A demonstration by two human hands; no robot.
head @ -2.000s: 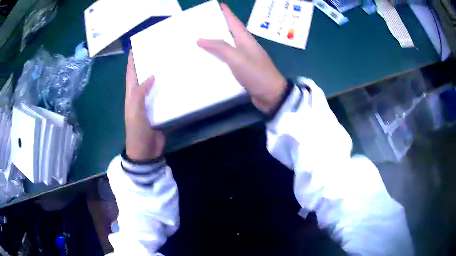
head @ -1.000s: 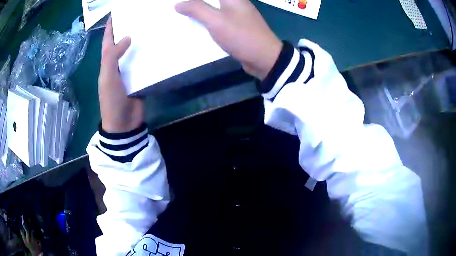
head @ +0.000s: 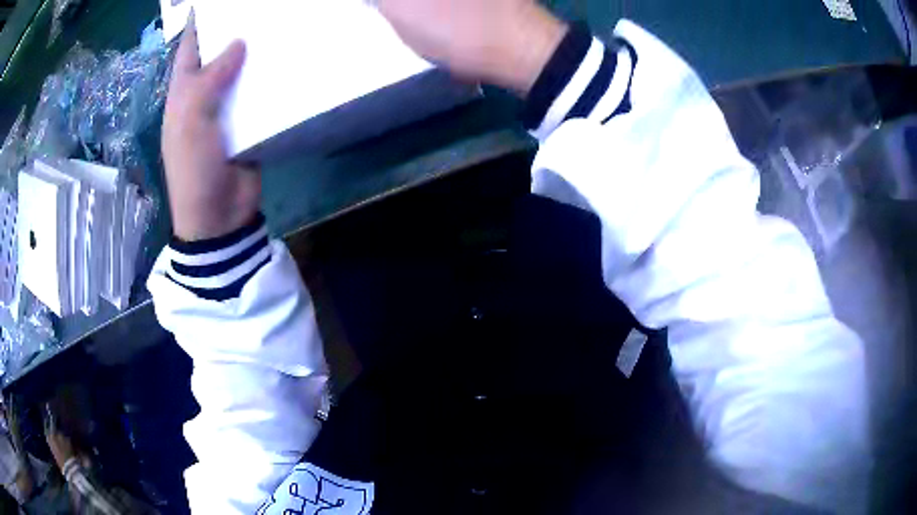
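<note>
A white box (head: 302, 65) is at the top of the head view, its far part cut off by the picture's edge. Its plain white top faces up and its near side is in shadow. My left hand (head: 206, 141) holds the box at its left side, with the thumb on the corner area. My right hand (head: 478, 35) is blurred and partly cut off at the top. It lies on the box's right side. What is inside the box is hidden.
Several white inner cards (head: 75, 236) stand stacked at the left on the green bench (head: 794, 40). Crinkled clear plastic bags (head: 96, 96) lie behind them. Clear trays (head: 819, 176) are beyond the bench edge at the right. Part of a person's arm (head: 65, 453) shows at the lower left.
The box and both hands have shifted up and left in the picture as the view moved. The coloured-dot leaflet has left the view. Both hands still hold the box.
</note>
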